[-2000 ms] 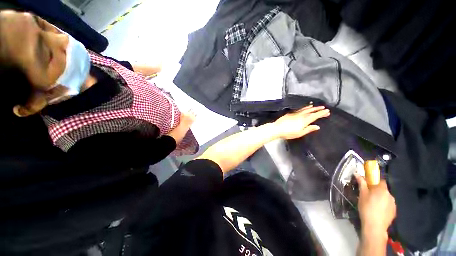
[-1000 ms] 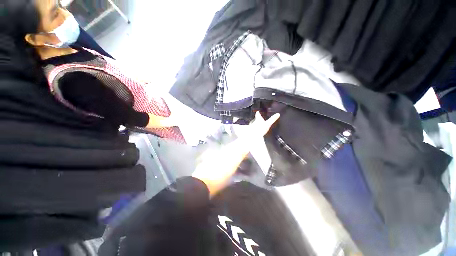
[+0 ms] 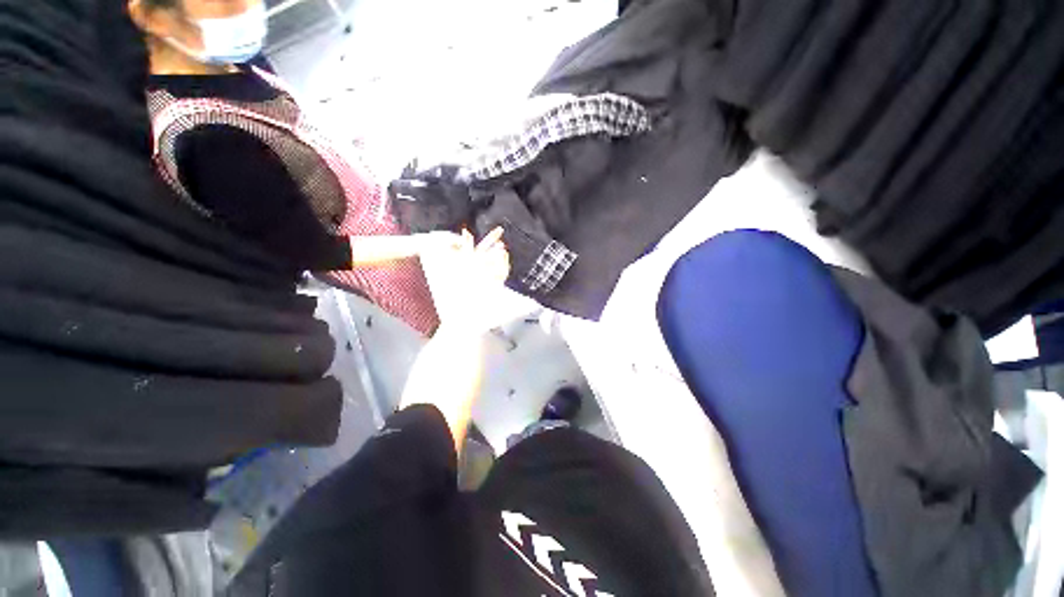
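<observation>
The dark checked-trim garment [image 3: 636, 204] lies bunched at the upper middle, off the navy board. Its black-and-white checked edging faces up. My left hand [image 3: 476, 274] is at its left end, fingers closed on the dark cloth; the hand is overexposed, so finger detail is weak. The rounded navy padded board [image 3: 764, 350] is bare at its near end. My right hand is not in view, nor is the iron.
A masked person in a red-checked apron [image 3: 385, 262] stands at left, a hand beside mine. Black folded garments [image 3: 140, 315] hang at left, more dark cloth [image 3: 910, 140] at upper right. A grey-black garment [image 3: 933, 443] lies along the board's right side.
The checked-trim garment has come off the board to the upper left with my left hand, its light inside no longer showing. The board is uncovered. My right hand and the iron have left view.
</observation>
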